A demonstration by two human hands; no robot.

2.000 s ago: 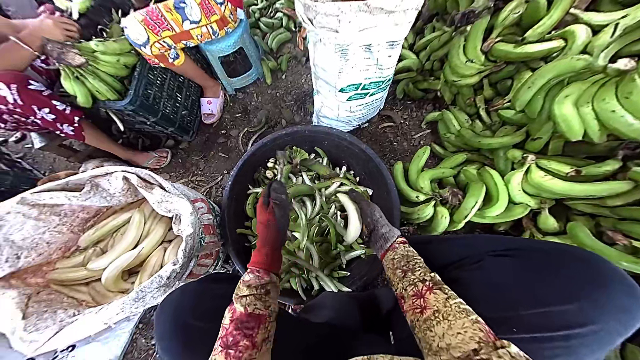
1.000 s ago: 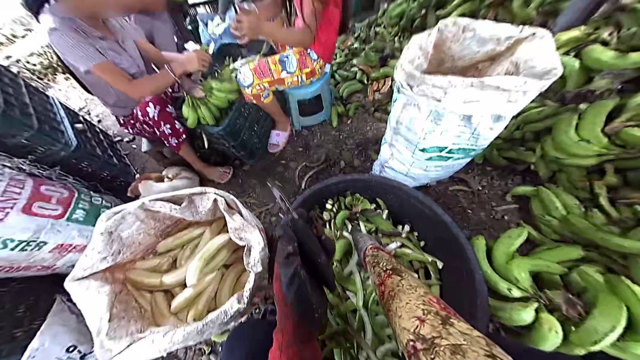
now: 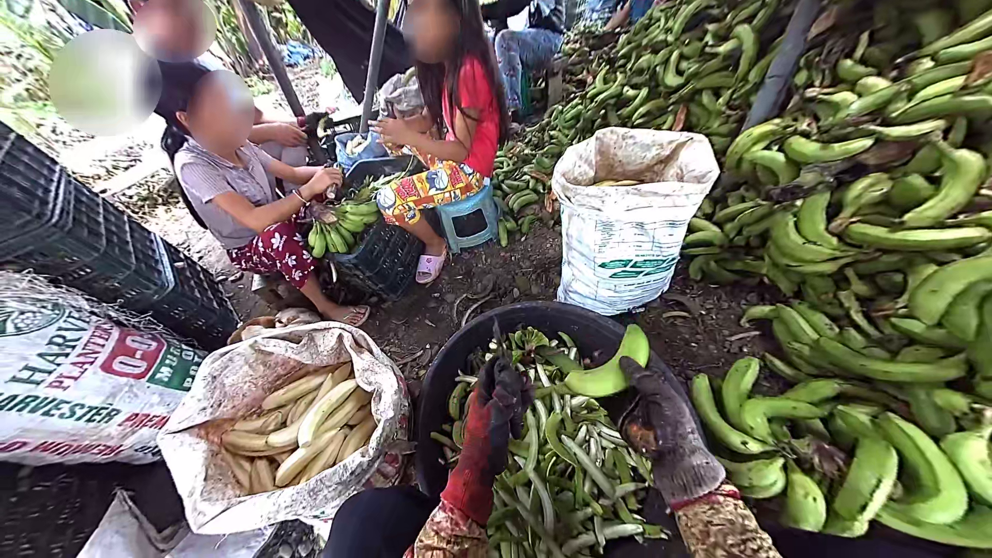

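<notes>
My left hand [image 3: 496,407], in a dark and red glove, is closed around a knife, whose narrow blade [image 3: 497,335] points up and away. To its right my right hand [image 3: 659,426], in a dark worn glove, grips one end of an unpeeled green banana or plantain [image 3: 608,372]. Both hands are over a round black tub [image 3: 442,364] holding many green peel strips [image 3: 554,480]. Left of the tub, an open white woven sack [image 3: 209,457] holds peeled pale fruit [image 3: 310,422]. The knife's handle is hidden in the glove.
A second white sack [image 3: 620,240] stands behind the tub. Green bananas or plantains [image 3: 876,349] are heaped along the right. Several people sit beyond, near a dark crate [image 3: 380,260] and a blue stool [image 3: 469,217]. Stacked black crates [image 3: 101,232] and a printed sack [image 3: 70,380] are at left.
A peeled pale fruit was at my right hand two seconds ago; now that hand holds a green unpeeled one. My right arm has moved back from across the tub. The view has tilted up.
</notes>
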